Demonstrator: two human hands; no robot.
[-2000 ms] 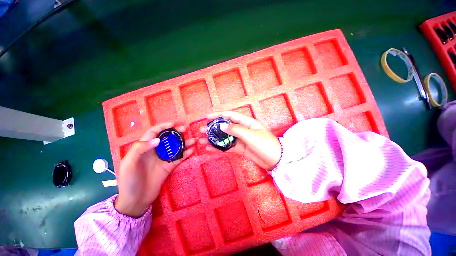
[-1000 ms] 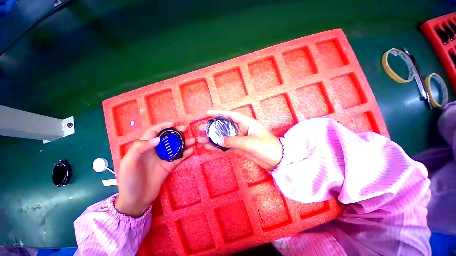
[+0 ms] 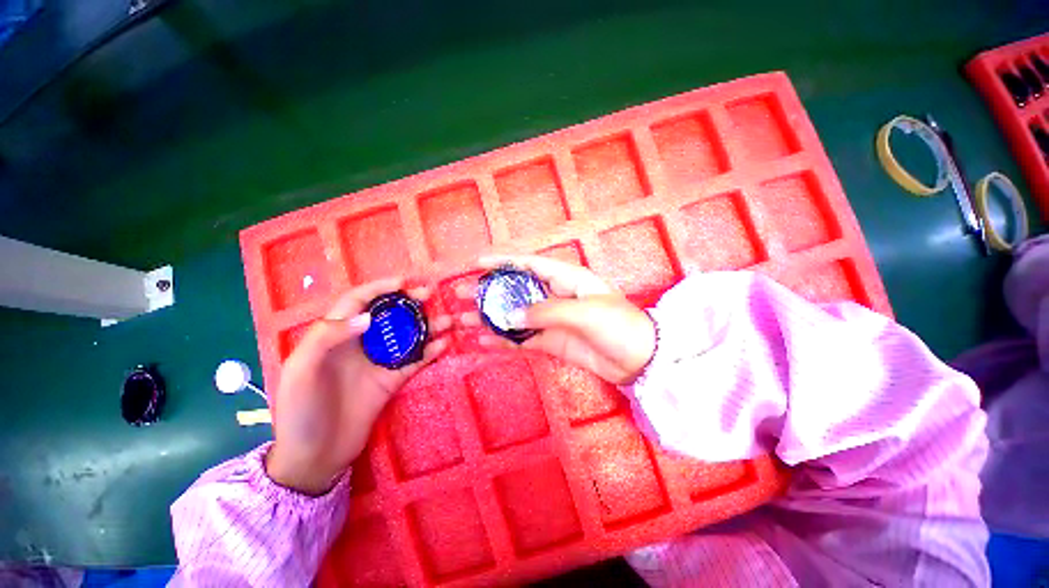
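My left hand (image 3: 330, 385) holds a round smartwatch (image 3: 393, 331) with a lit blue screen and white lines, between thumb and fingers. My right hand (image 3: 589, 325) holds a second round smartwatch (image 3: 506, 301) with a bright whitish screen; my thumb rests on its lower right part. Both watches are above a red-orange foam tray (image 3: 533, 456) with square pockets. The pockets that show hold no watches; some are hidden under my hands and sleeves.
A dark loose watch (image 3: 143, 395) and a small white round item (image 3: 232, 376) lie left of the tray. A pale metal post (image 3: 81, 283) is at the left. Tape rings (image 3: 911, 155) and a thin stick (image 3: 963, 190) lie right. Another tray (image 3: 1017, 86) is at the right edge, above a person's sleeve (image 3: 1030, 276).
The right watch's screen was dark with green marks two seconds ago and is whitish now. My right thumb has shifted slightly over it. My left hand and the blue screen look nearly unchanged.
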